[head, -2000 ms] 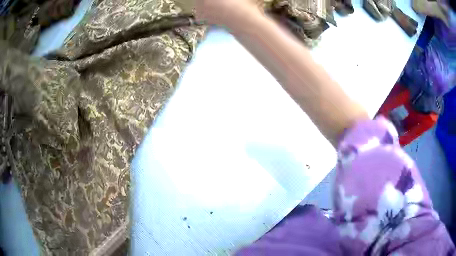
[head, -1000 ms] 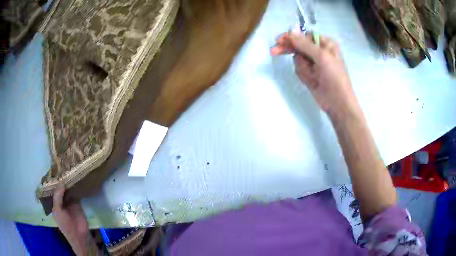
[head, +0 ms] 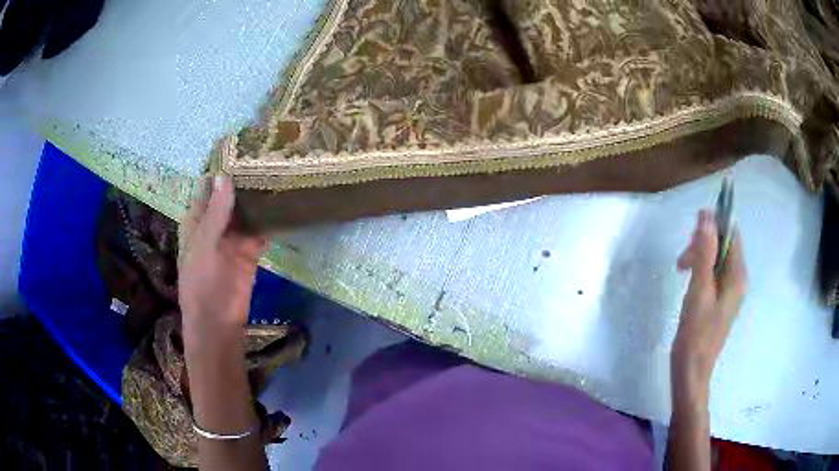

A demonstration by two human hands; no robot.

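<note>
The paisley garment (head: 552,101) lies across the table with its hem towards me. Gold lace trim (head: 460,166) runs along the hem, with a plain dark band (head: 386,195) below it. My left hand (head: 216,248) grips the hem's left corner at the table edge. My right hand (head: 710,276) is right of centre, below the hem and apart from it, holding thread snips (head: 725,216) with the blades pointing up. A white slip (head: 492,209) shows partly from under the band.
The pale table (head: 515,304) has a worn, curved near edge. A blue bin (head: 69,267) at the lower left holds matching garments (head: 161,386). Dark clippings lie on the table. Dark items show at the top left. Something red shows at the bottom right.
The hem has swung from a slant at the left to lie across the view. My left hand stays on its corner. My right hand has come down nearer me with the snips.
</note>
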